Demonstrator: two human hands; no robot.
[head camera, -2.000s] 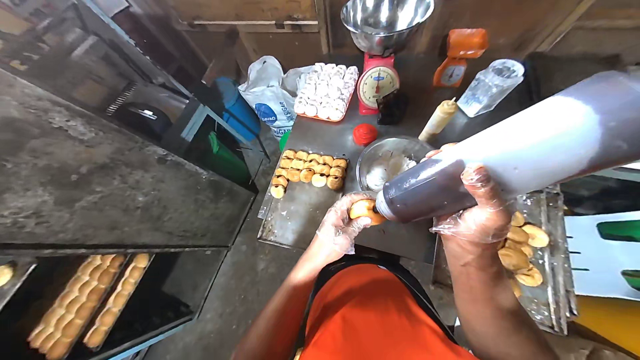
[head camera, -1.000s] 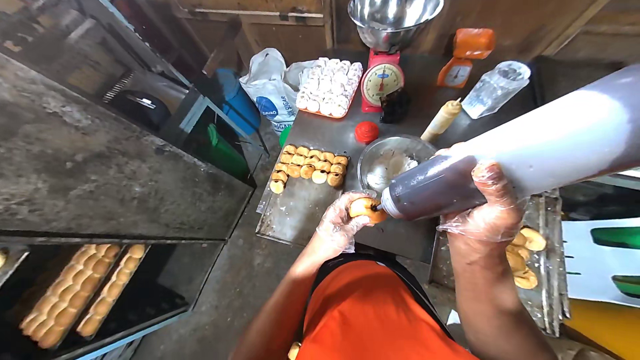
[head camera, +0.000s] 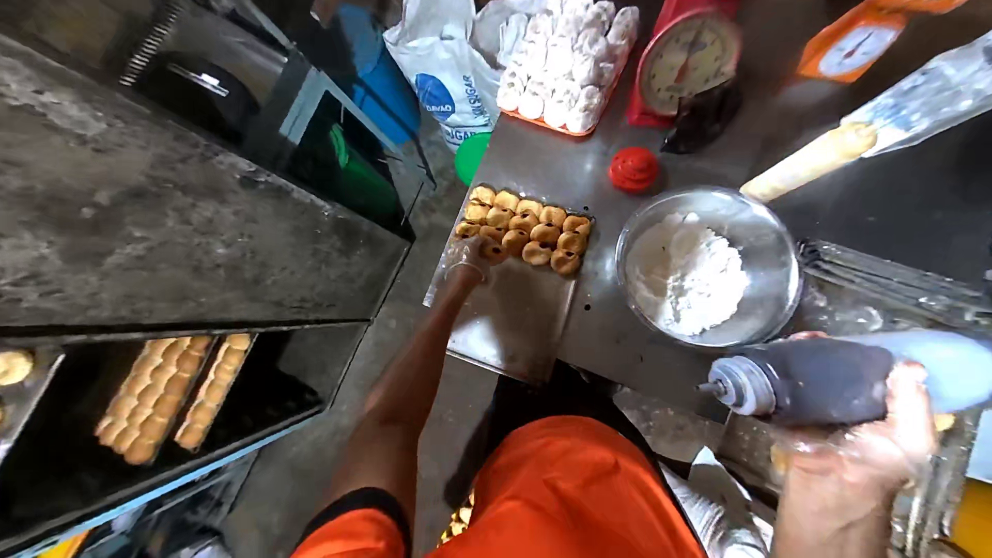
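My left hand (head camera: 468, 254), in a clear plastic glove, is on a small round bun (head camera: 493, 249) at the near edge of the rows of buns on a metal tray (head camera: 511, 310). Dark spots show on several buns (head camera: 545, 234). At the right, my gloved right hand (head camera: 876, 434) is closed around a clear squeeze bottle (head camera: 821, 381) with dark filling, its nozzle pointing left. A steel bowl (head camera: 789, 287) with white powder (head camera: 701, 283) stands between the tray and the bottle.
Behind are a red ball-like object (head camera: 634, 170), a tray of white-coated pieces (head camera: 570, 66), a red scale (head camera: 686, 58) and an orange scale (head camera: 852, 43). A cream-filled piping bag (head camera: 814, 161) lies beyond the bowl. Long bread rows (head camera: 155, 395) sit in the rack at left.
My left hand has moved away from the nozzle, with the bun, to the tray at the left. My right hand still holds the bottle, now lower and apart from the bun. The view has shifted.
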